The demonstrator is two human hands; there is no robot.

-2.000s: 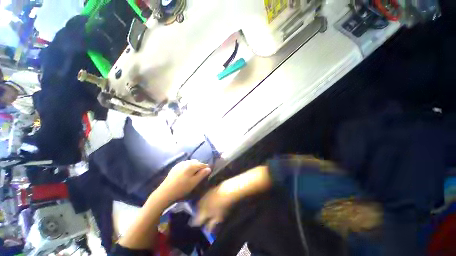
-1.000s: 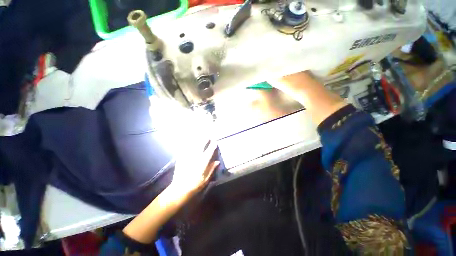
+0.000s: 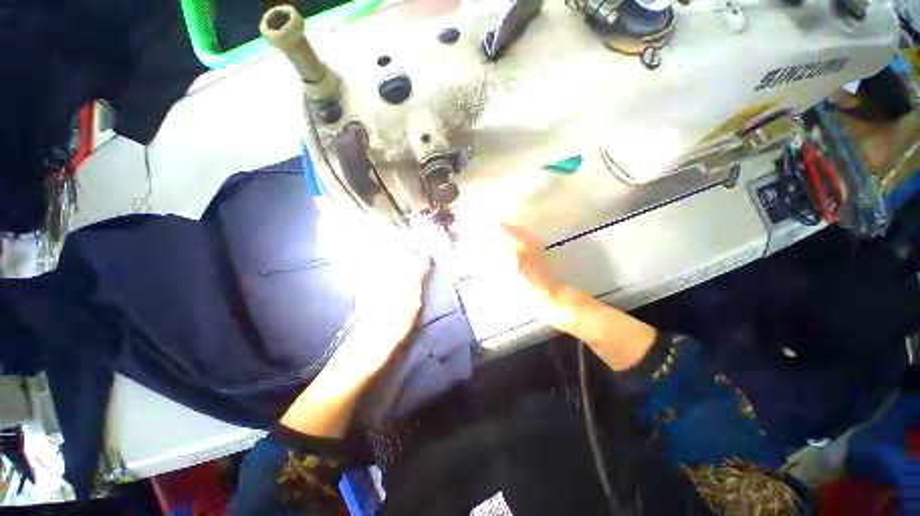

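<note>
A dark navy garment piece (image 3: 272, 262) lies spread on the table left of the needle, and part of it hangs over the front edge. The cream-white sewing machine (image 3: 565, 111) stands over it. My left hand (image 3: 388, 292) lies flat on the cloth just left of the presser foot area; its fingers are washed out by glare. My right hand (image 3: 540, 282) is on the machine bed just right of the needle area, its fingertips also lost in glare; whether it holds anything cannot be told. Turquoise snips (image 3: 565, 163) lie on the bed behind it.
Scissors with a red-orange and a black loop (image 3: 819, 181) lie at the table's right end. A green basket (image 3: 207, 35) stands behind the machine, upper left. A red item (image 3: 85, 136) is at the far left edge. A blue and a red crate are below the front edge.
My right hand has moved left from the snips to beside the needle area. The snips now show on the bed. My left hand stays on the cloth, and more cloth shows at the front edge.
</note>
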